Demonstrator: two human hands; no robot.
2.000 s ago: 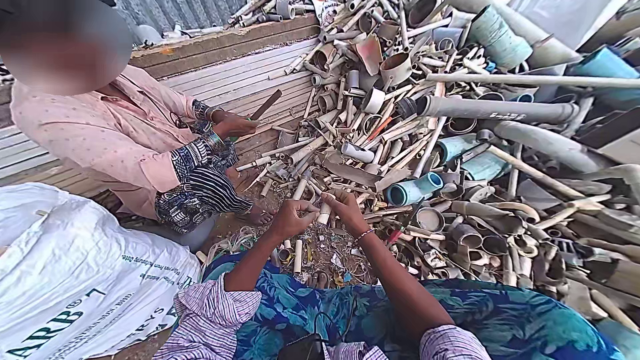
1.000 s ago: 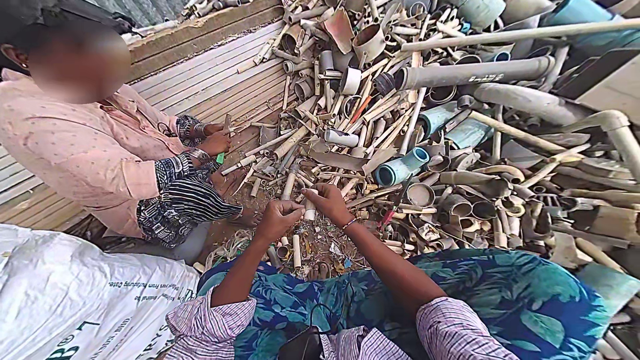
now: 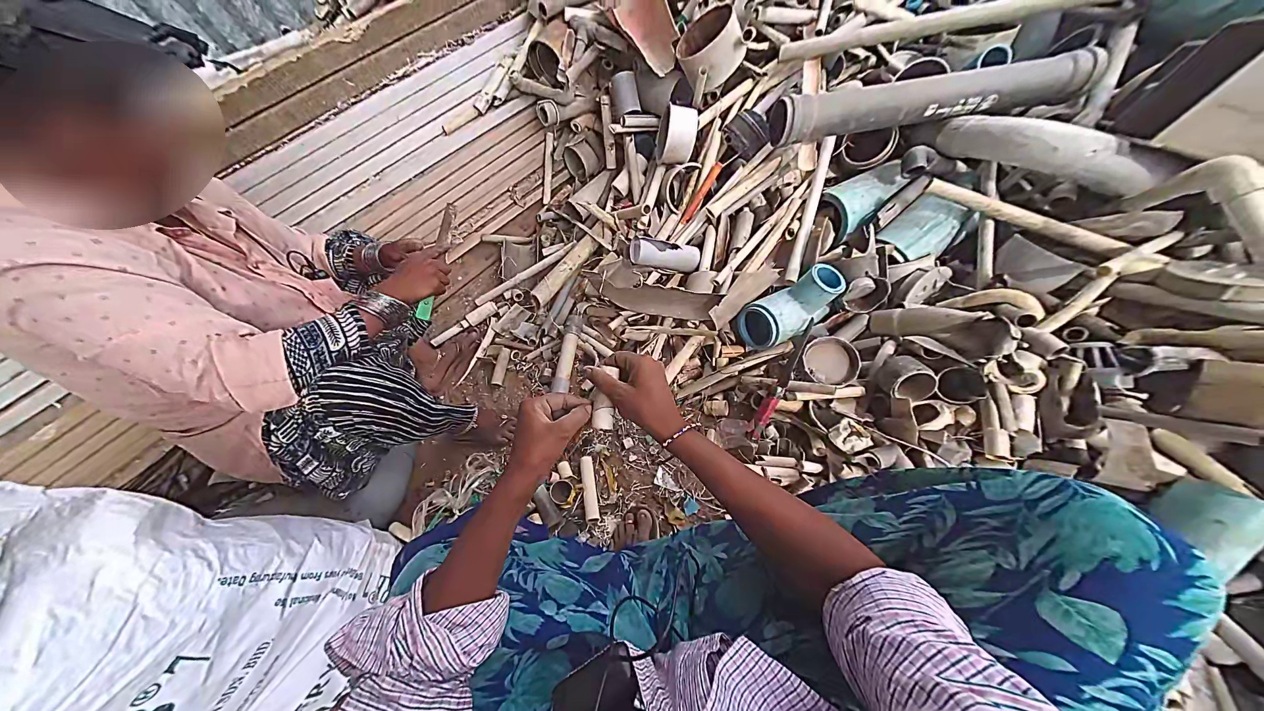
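My left hand (image 3: 546,427) and my right hand (image 3: 635,393) are close together above the littered ground in front of my lap. Their fingertips pinch something small and pale between them, too small to name. A short cream plastic pipe piece (image 3: 602,407) shows between the hands; whether it is held or lies behind them I cannot tell. Beyond my fingers stands a longer pale pipe (image 3: 566,357) with a grey end. Nearer to me a narrow cream pipe piece (image 3: 590,489) lies on the ground. A red-handled tool (image 3: 766,410) lies right of my right hand, its blade among the scrap.
A large heap of scrap plastic pipes and fittings, with a turquoise pipe piece (image 3: 792,306) and a long grey pipe (image 3: 938,96), spreads ahead and right. A person (image 3: 168,326) sits at the left, hands around a flat piece. A white printed sack (image 3: 178,602) bulges at the lower left.
My hands stay together in front of me, their fingers slightly shifted. The other person's hands have come together, and the long flat piece raised earlier is lower. The view has tilted slightly.
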